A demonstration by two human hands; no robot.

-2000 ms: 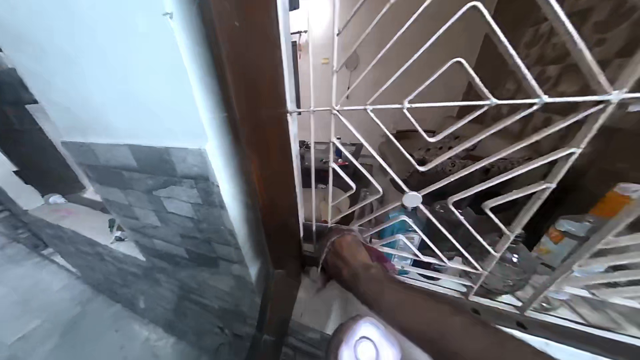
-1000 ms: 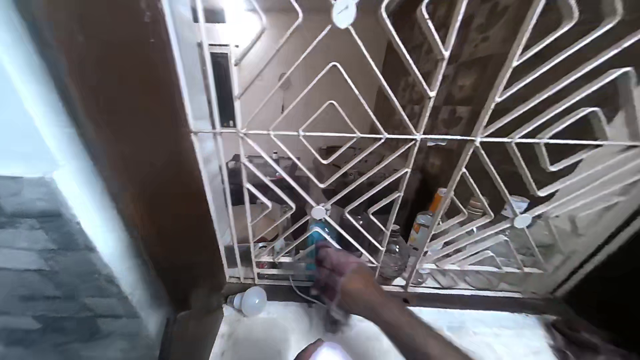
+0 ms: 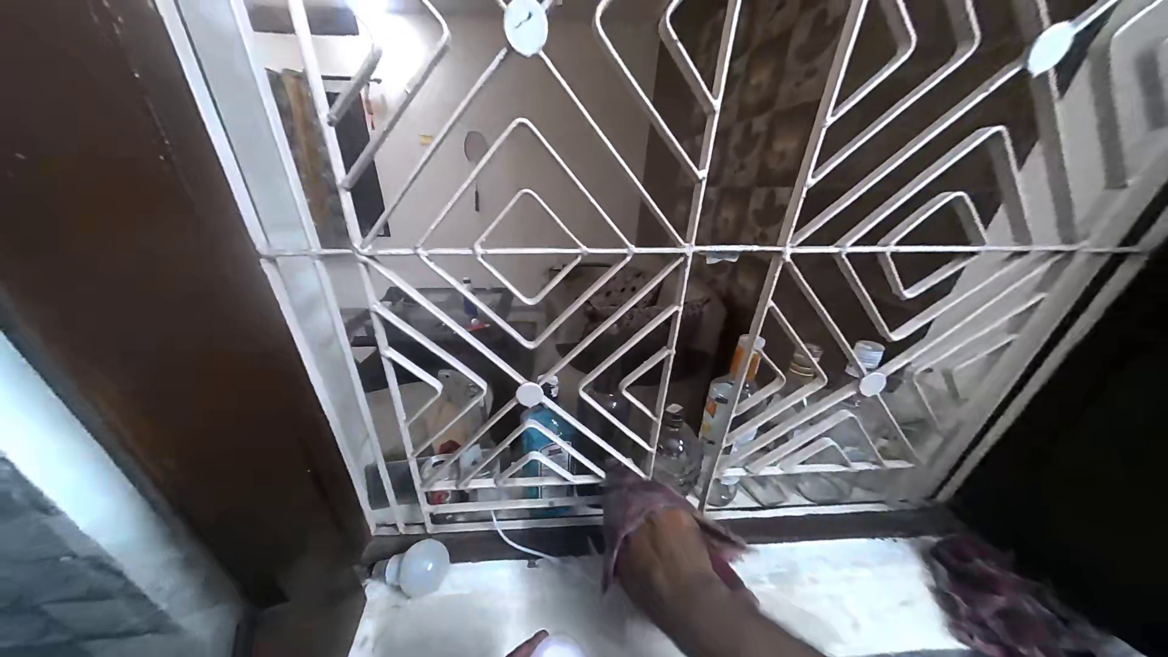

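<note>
My right hand [image 3: 662, 538] reaches in from the lower right and is shut on a reddish-purple cloth [image 3: 639, 502], pressed at the bottom rail of a white metal window grille [image 3: 547, 249]. The cloth hides most of the fingers. Only a fingertip of my left hand [image 3: 527, 644] shows at the bottom edge, beside a bright, round, glowing thing [image 3: 558, 646]; its grip is hidden. A white light bulb [image 3: 424, 568] lies on the white sill [image 3: 474, 611], left of the cloth, near a thin white cable [image 3: 513, 540].
Behind the grille stand a blue bottle [image 3: 546, 447], a clear bottle [image 3: 677, 452] and a bottle with an orange neck [image 3: 730, 401]. A second bunched cloth [image 3: 999, 598] lies at the sill's right. A brown frame [image 3: 155, 274] borders the left side.
My right hand has moved right along the bottom rail, from in front of the blue bottle to beside the clear one. The view has swung right.
</note>
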